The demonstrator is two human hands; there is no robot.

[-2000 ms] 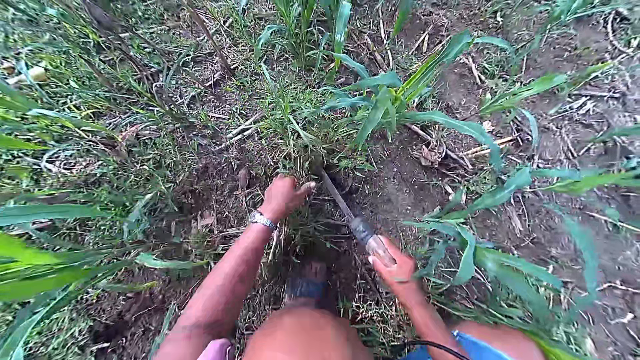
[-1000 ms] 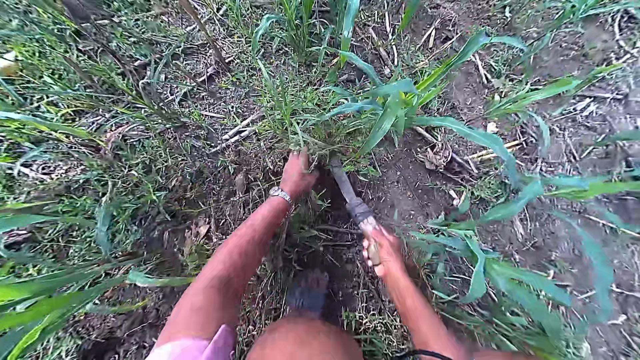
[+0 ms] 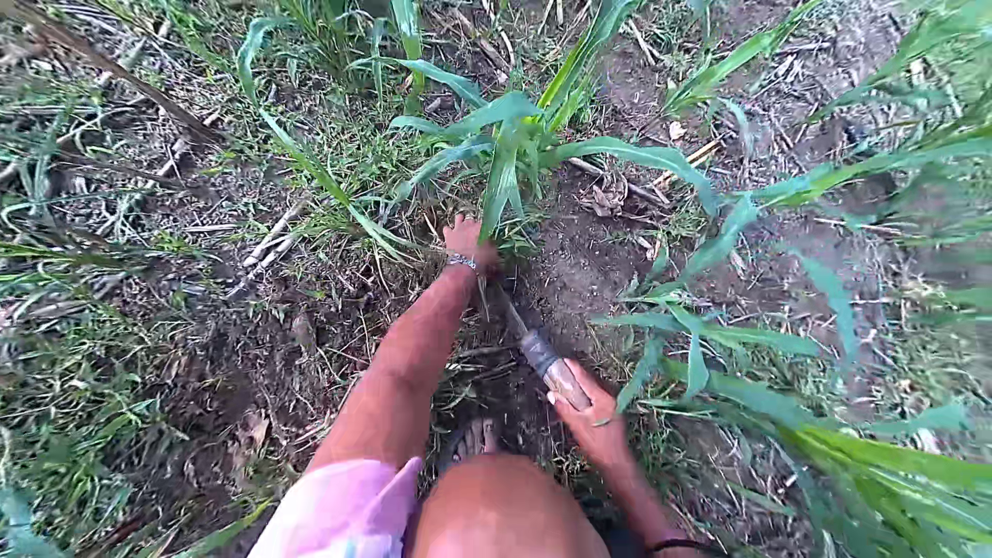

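Note:
My left hand, with a metal bracelet at the wrist, reaches into low grass at the foot of a young maize-like plant. Leaves partly cover this hand, and whether its fingers hold anything is hidden. My right hand grips the worn handle of a bladed hand tool. Its narrow metal blade points up and left toward the soil just below my left hand; the tip is hidden.
More broad-leaved plants stand to the right. Dry stalks and weeds lie on the left, with a long brown stem at the upper left. My bent knee and bare toes are at the bottom centre.
My left hand has moved forward, closer under the plant's leaves. The blade, seen clearly a second ago, is now partly out of sight near that hand. The view has shifted.

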